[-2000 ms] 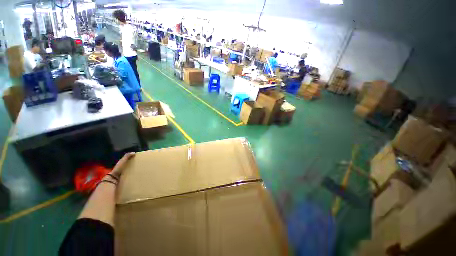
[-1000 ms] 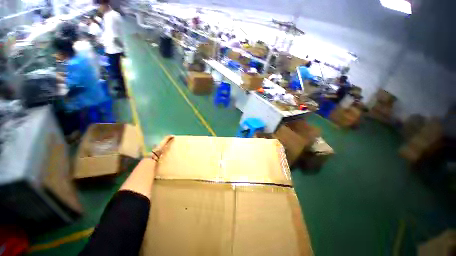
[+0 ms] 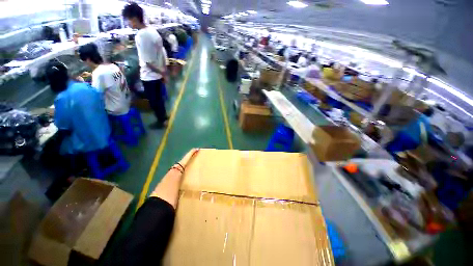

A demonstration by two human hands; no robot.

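Observation:
A large brown cardboard carton (image 3: pixel 249 208) fills the lower middle, held up in front of my body. Its flaps are closed, with shiny clear tape along the seams and right edge. My left hand (image 3: pixel 190 157) lies on the carton's far left edge and holds it; the fingers are partly hidden behind the edge. A dark band is on the wrist and a black sleeve covers the forearm. My right hand is not in view.
An open carton (image 3: pixel 78 218) with clear plastic inside stands on the floor at left. Seated people on blue stools (image 3: pixel 106 160) and one standing person (image 3: pixel 150 57) line the left bench. A cluttered bench (image 3: pixel 363 208) is at right. A green aisle (image 3: pixel 199 117) with yellow lines runs ahead.
The view has turned left and moved forward to face along the aisle. The left workers and right bench are nearer. The carton is still held by my left hand.

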